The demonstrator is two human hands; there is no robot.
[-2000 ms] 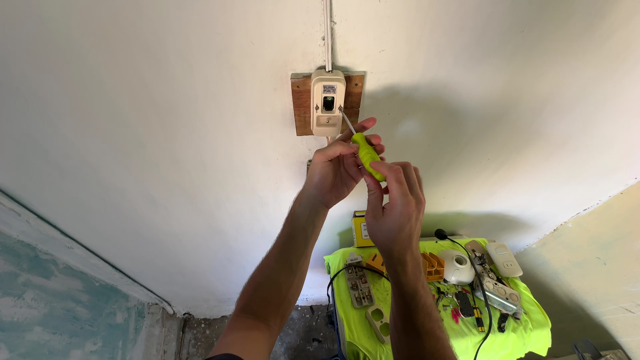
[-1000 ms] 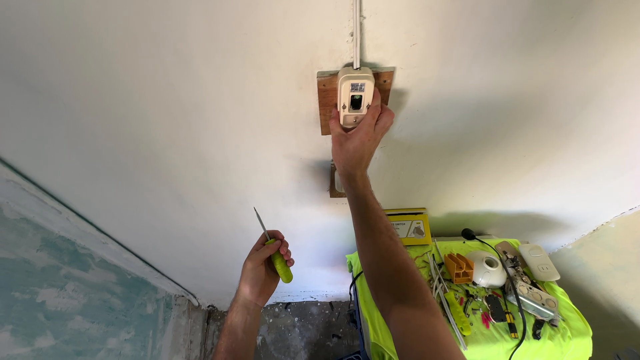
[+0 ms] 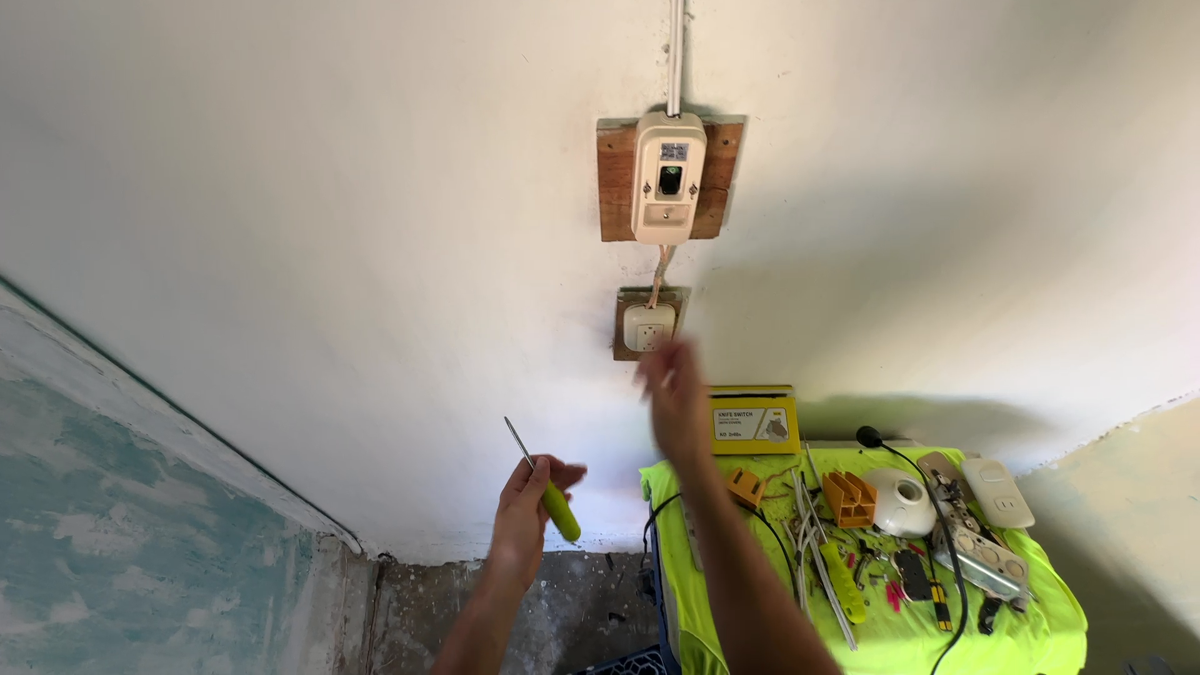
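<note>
My left hand holds a screwdriver by its lime-green handle, shaft pointing up and left. My right hand, blurred, is in front of the wall just below a white wall outlet on a small wooden board; nothing is seen in it, and its fingers are too blurred to read clearly. Higher up, a beige switch housing with a dark central opening and a screw on each side sits on a wooden board. White cable enters its top, and twisted wires run from its bottom to the outlet.
At the lower right, a stand covered with neon-yellow cloth bears a yellow knife switch box, a white lamp holder, an orange plastic part, an outlet plate, cable strips and a black gooseneck cord. Concrete floor lies below.
My right hand has let go of the beige housing and moved down to near the outlet. The screwdriver was at the housing's right screw two seconds ago; my left hand holds it lower down now.
</note>
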